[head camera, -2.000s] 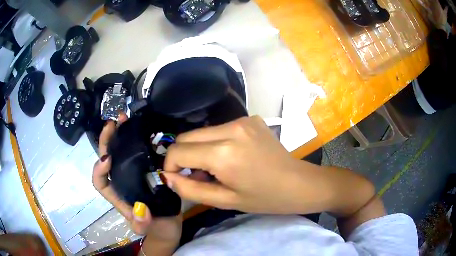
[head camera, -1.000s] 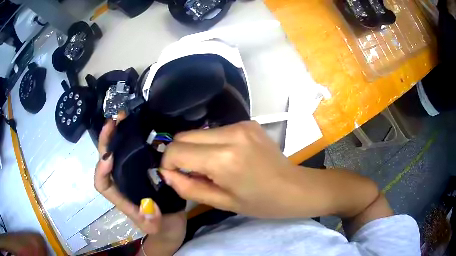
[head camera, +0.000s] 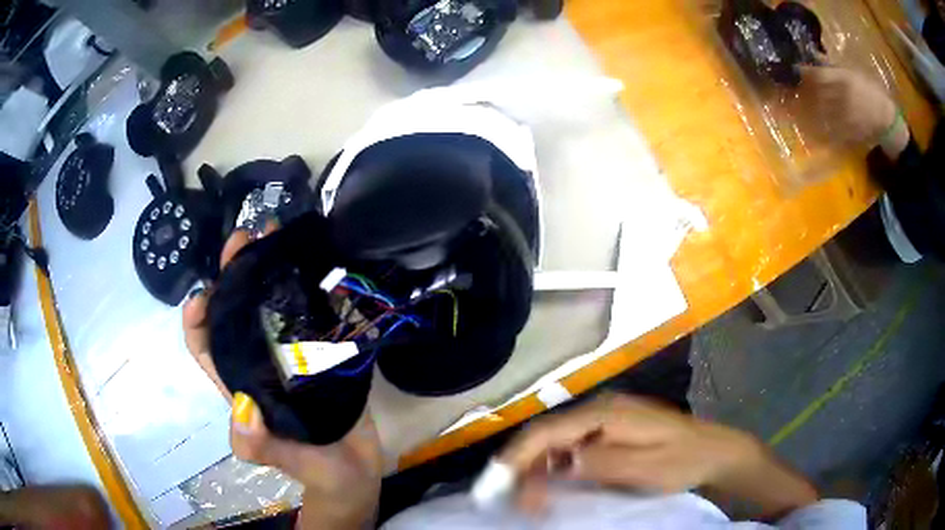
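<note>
My left hand (head camera: 249, 414) holds the black camera head housing (head camera: 244, 331), its open side up. Inside are a white lead with yellow marks (head camera: 317, 357), a white plug connector (head camera: 333, 278) and blue, red and green wires (head camera: 381, 300). The wires run right to the camera body (head camera: 414, 202), a black rounded part in a white outer casing (head camera: 471, 119) lying on the bench. My right hand (head camera: 611, 450) is low at the right, over my lap, blurred, fingers bent. A small blurred white thing shows at its fingertips; I cannot tell whether it is held.
LED-face modules (head camera: 164, 236) and board-side modules (head camera: 446, 31) lie left and behind. A white antenna (head camera: 576, 281) sticks out rightward near white paper (head camera: 648, 295). At the upper right, another person's hand (head camera: 845, 104) is at the clear tray (head camera: 767, 124). Another hand (head camera: 52, 507) shows lower left.
My right hand has left the housing and moved down and right to my lap. The housing's wires and the white lead are now uncovered. Another person's hand has appeared at the tray.
</note>
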